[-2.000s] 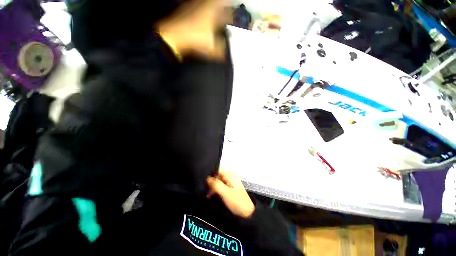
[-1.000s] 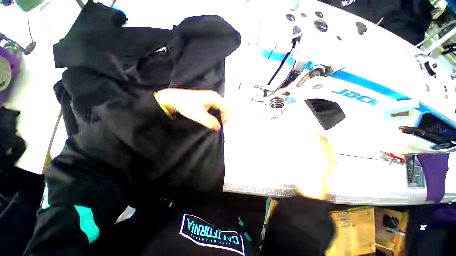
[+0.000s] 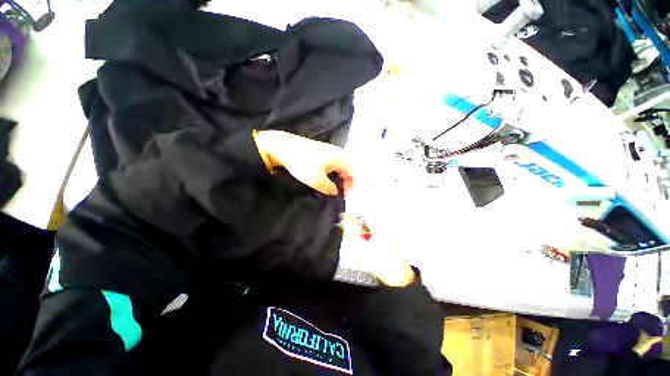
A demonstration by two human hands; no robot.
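Note:
A black garment (image 3: 220,147) lies heaped on the white table left of the sewing machine's needle area (image 3: 435,163). My left hand (image 3: 305,163) has its fingers closed on the garment's right edge. My right hand (image 3: 382,257) is at the same edge, nearer to me, holding small snips (image 3: 360,228) with a red part against the cloth edge. The right hand is overexposed and blends into the table, so its fingers are hard to make out.
The white machine arm (image 3: 573,132) with a blue stripe runs along the right. A dark flat rectangle (image 3: 481,185) lies beside it. A second reddish tool (image 3: 555,253) and purple cloth (image 3: 607,283) are further right. Wooden drawers (image 3: 477,345) are below. Part of a person shows at lower right.
The red snips that lay on the table are now in my right hand, which has moved left to the garment's edge. My left hand, away from that edge at first, now holds it.

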